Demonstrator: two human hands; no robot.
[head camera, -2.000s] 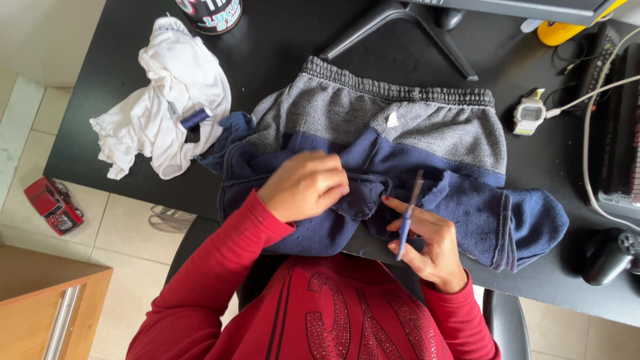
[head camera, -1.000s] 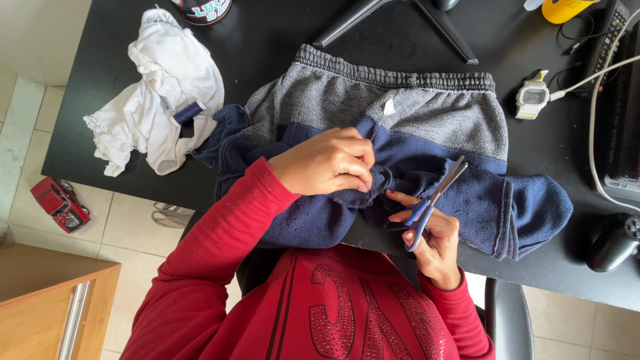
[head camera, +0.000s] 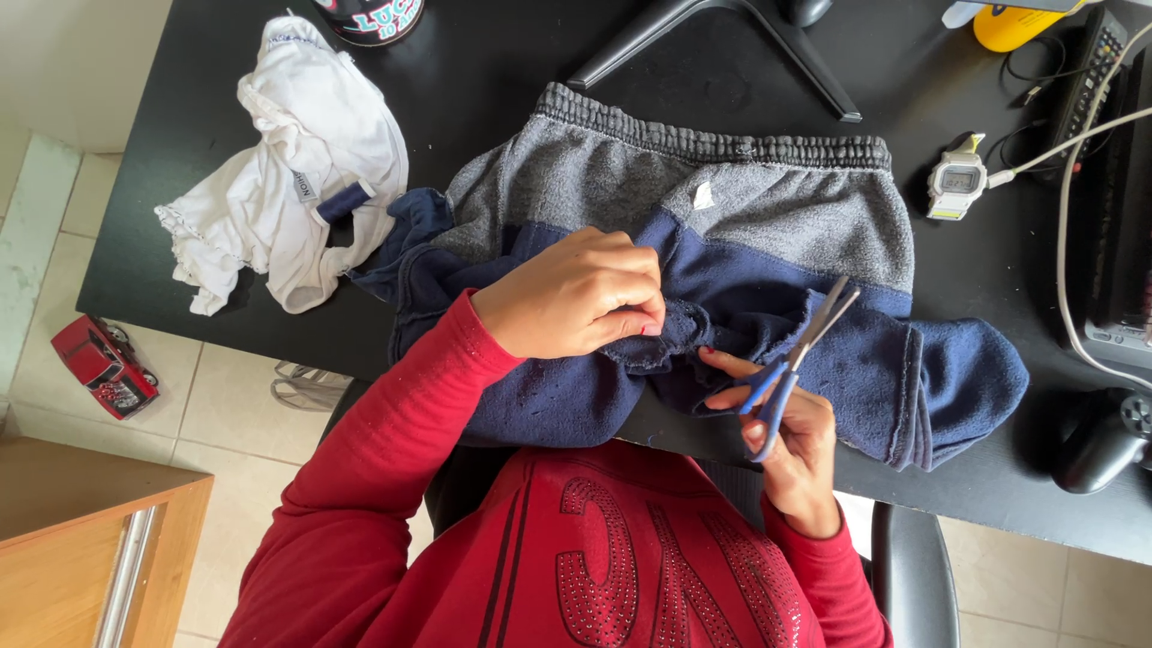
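Grey and navy fleece trousers (head camera: 810, 211) with a gathered elastic waistband lie on the black table. My left hand (head camera: 585, 297) pinches the navy cloth near the middle, with thumb and fingertips together at a frayed seam. My right hand (head camera: 787, 432) has its fingers through the handles of blue-handled scissors (head camera: 792, 360), whose slightly parted blades point up and away over the cloth. The right fingertips touch the navy cloth beside the seam. To the left, a spool of navy thread (head camera: 345, 202) rests on a crumpled white garment (head camera: 315, 117).
A monitor stand (head camera: 711, 9) stands behind the trousers. At the right are a digital watch (head camera: 957, 184), a cable, a remote control (head camera: 1091, 81) and a game controller (head camera: 1105, 441). A decorated dark container (head camera: 369, 18) is at the back left. A red toy car (head camera: 105, 366) lies on the floor.
The scissors have turned from nearly upright to a slant, and their blades now show apart. My left hand has stayed at the navy cloth near the middle.
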